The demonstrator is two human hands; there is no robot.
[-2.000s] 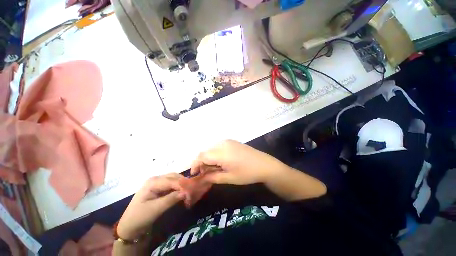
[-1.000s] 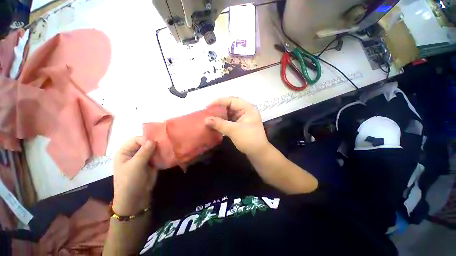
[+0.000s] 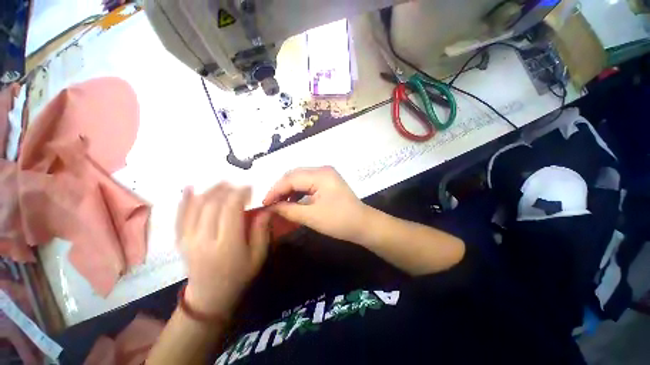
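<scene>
A small salmon-pink fabric piece (image 3: 280, 227) is between my hands, over the table's front edge, mostly hidden by my fingers. My right hand (image 3: 317, 203) pinches its upper edge between thumb and fingers. My left hand (image 3: 219, 232) is at its left side, back of the hand up and fingers blurred; whether it grips the cloth is hard to tell. A larger crumpled salmon-pink panel (image 3: 89, 171) lies on the table at the left.
The sewing machine head (image 3: 214, 36) is at the top, with a lit smartphone (image 3: 330, 60) on its bed. Red-and-green-handled scissors (image 3: 422, 110) lie right of it. Black-and-white fabric (image 3: 556, 192) is at the right. More pink cloth (image 3: 127, 343) hangs below the table, lower left.
The small piece was spread flat between both hands; now it is mostly covered by them. My left hand has moved up and turned over, and my right hand has moved left and slightly down.
</scene>
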